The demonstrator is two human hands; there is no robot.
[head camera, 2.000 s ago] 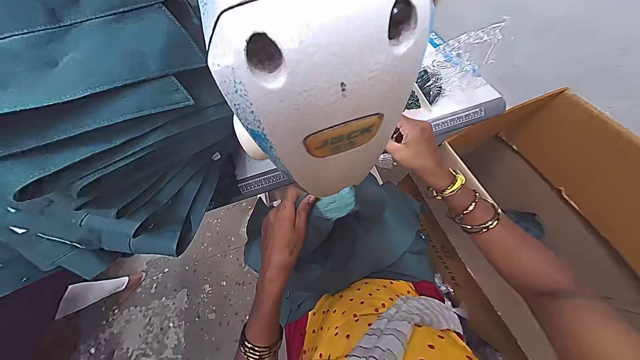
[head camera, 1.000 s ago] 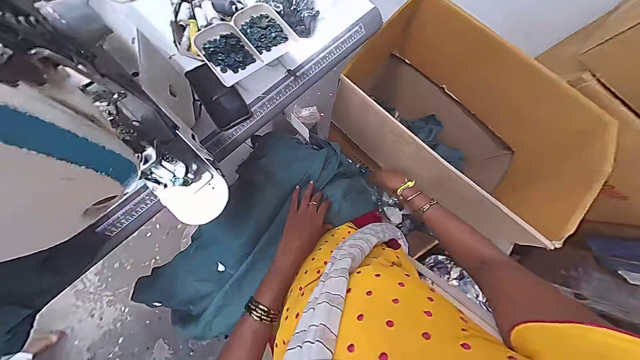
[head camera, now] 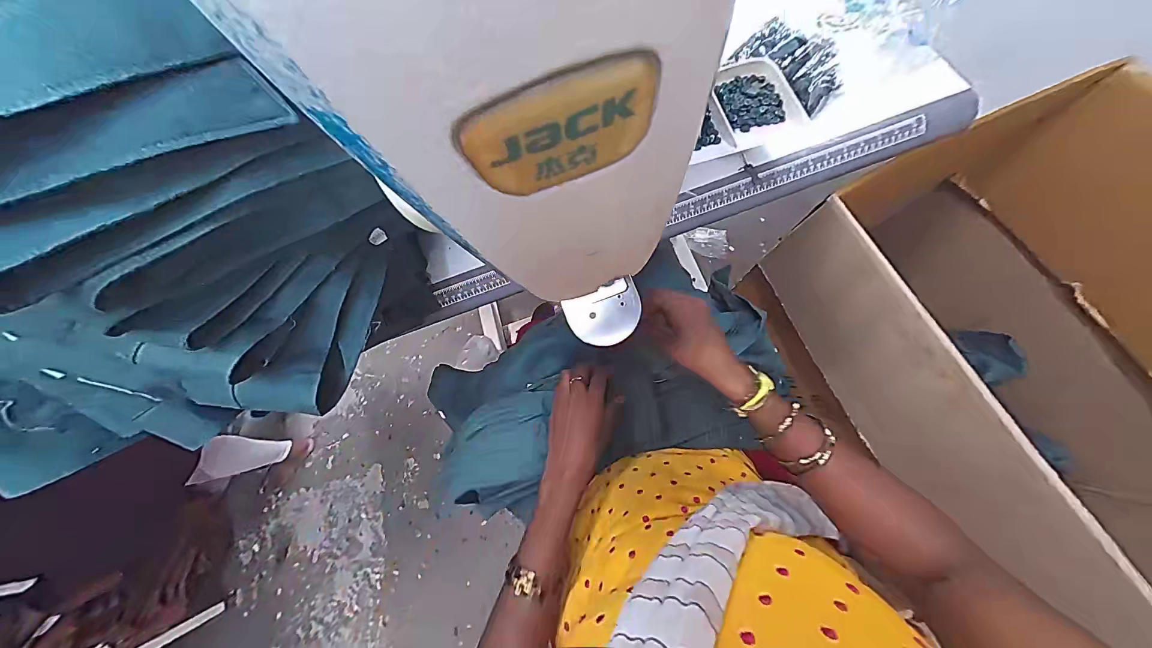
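Observation:
A Jack industrial sewing machine (head camera: 576,225) fills the upper middle, its round metal plate pointing down toward my lap. Dark teal fabric (head camera: 504,423) lies across my lap under that plate. My left hand (head camera: 580,409) rests on the fabric, just below and left of the plate, its fingers partly bent. Right of the plate, my right hand (head camera: 688,333) is at the fabric with bent fingers; its fingertips are partly hidden, so its grip is unclear.
Stacked teal garment pieces (head camera: 180,225) hang at the left. Trays of dark buttons (head camera: 751,101) stand on the machine table, whose edge carries a ruler strip (head camera: 810,171). An open cardboard box (head camera: 918,333) at the right holds some teal fabric (head camera: 990,355).
The view has swung widely and back. One second ago my left hand lay spread on the fabric and my right was beside the box; now both are near the machine head.

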